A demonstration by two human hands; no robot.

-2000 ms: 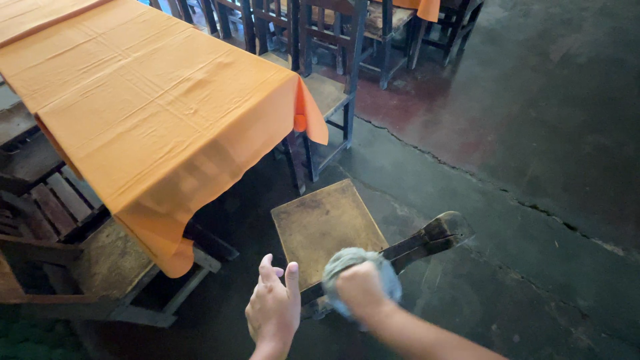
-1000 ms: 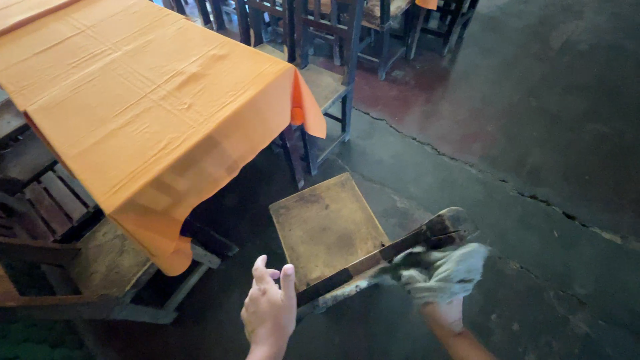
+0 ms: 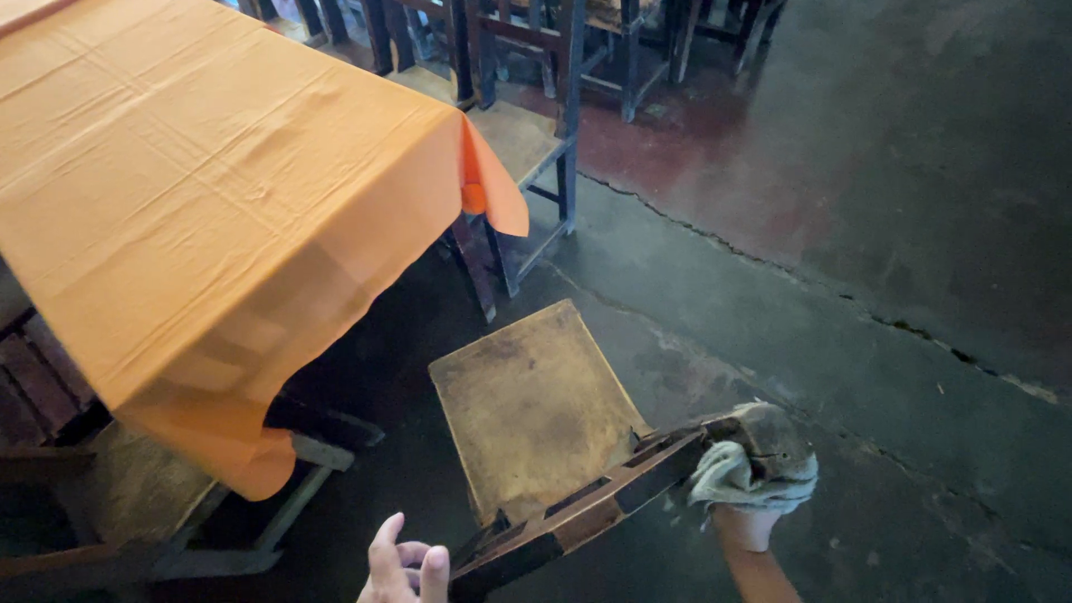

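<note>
A wooden chair stands at the lower centre, its worn square seat [image 3: 536, 402] facing up and its dark backrest [image 3: 586, 511] nearest me. My right hand [image 3: 748, 526] holds a pale grey-green cloth [image 3: 733, 481] against the right end of the backrest's top; the cloth wraps the edge there and hides most of the fingers. Beside the left end of the backrest is my left hand [image 3: 406, 565], fingers apart and holding nothing. Whether it touches the wood cannot be told.
A table under an orange tablecloth [image 3: 251, 167] fills the upper left, its cloth hanging over the corner. Another wooden chair [image 3: 523, 134] stands at its far end, with more chairs behind. A further chair [image 3: 142, 477] is at the lower left. The concrete floor [image 3: 837, 335] has a long crack.
My right hand has moved with the cloth from the middle of the backrest to its right end. The cloth, spread loosely a second ago, is now bunched around that end. My left hand appears lower.
</note>
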